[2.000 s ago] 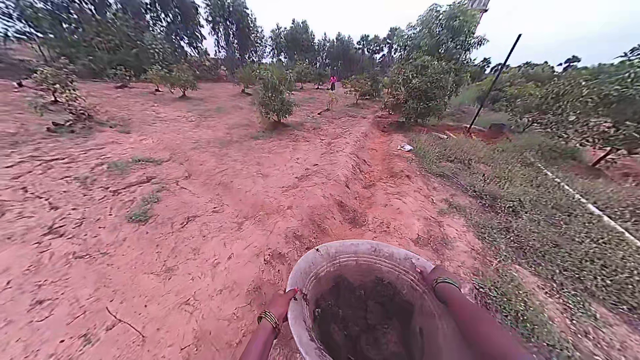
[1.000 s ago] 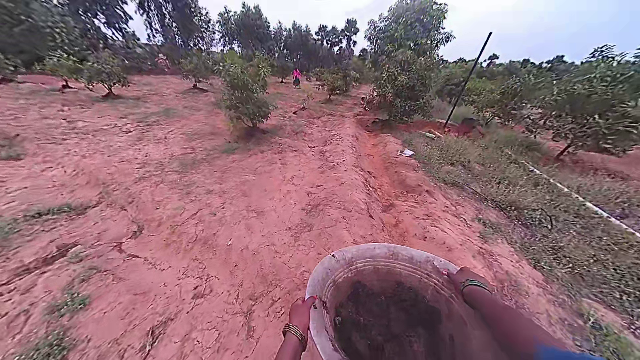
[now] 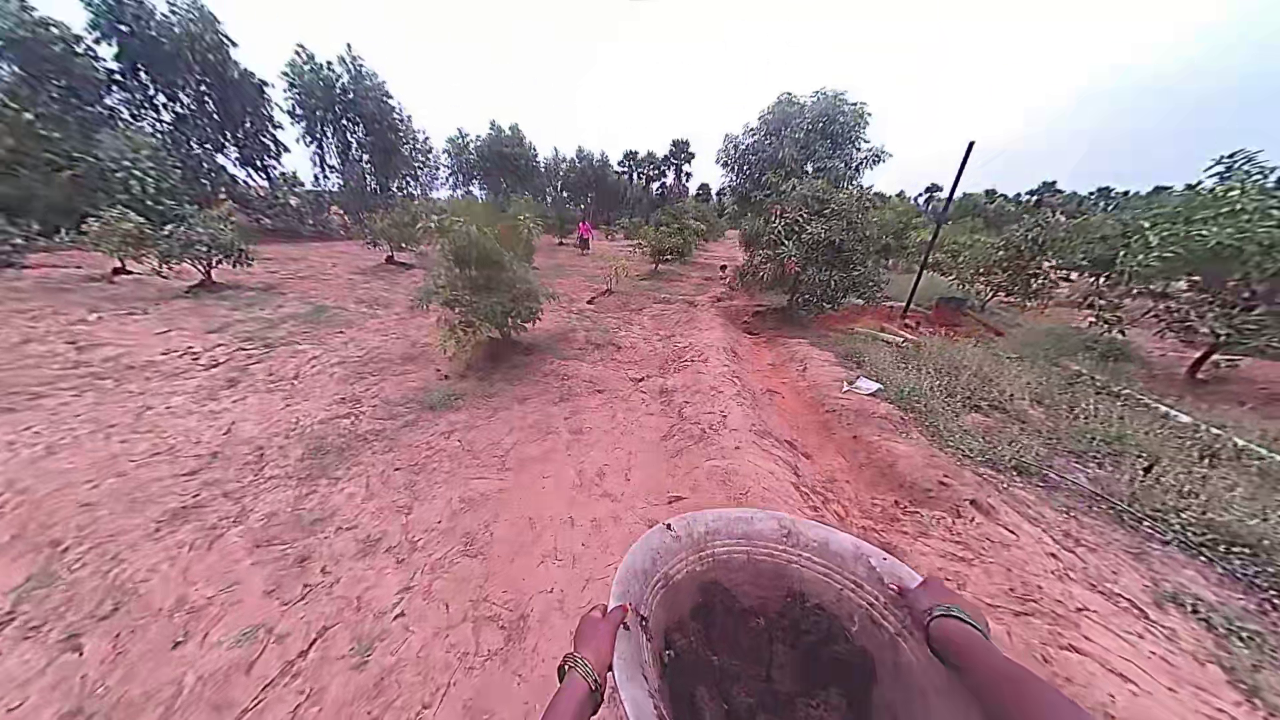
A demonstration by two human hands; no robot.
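Note:
A wide round basin [image 3: 745, 530] with a pale, soiled rim is at the bottom of the head view, with dark soil-like matter [image 3: 765, 650] inside. My left hand [image 3: 598, 640] grips the rim on its left side, thumb over the edge. My right hand [image 3: 935, 605] holds the rim at the right. Bangles circle both wrists. The fingers under the rim are hidden, and the basin's near side is cut off by the frame.
Reddish bare earth with a shallow rut [image 3: 800, 400] runs ahead. A leafy shrub [image 3: 485, 280] stands left of centre, a leaning dark pole [image 3: 937, 230] at right. White litter [image 3: 862, 386] lies beside the rut. A distant person [image 3: 584, 235] in pink is beyond. A pale pipe [image 3: 1170, 412] crosses the grass.
The shrub, the white litter and the pole appear closer than before as the view moves forward and tilts up. Both hands keep their hold on the basin rim.

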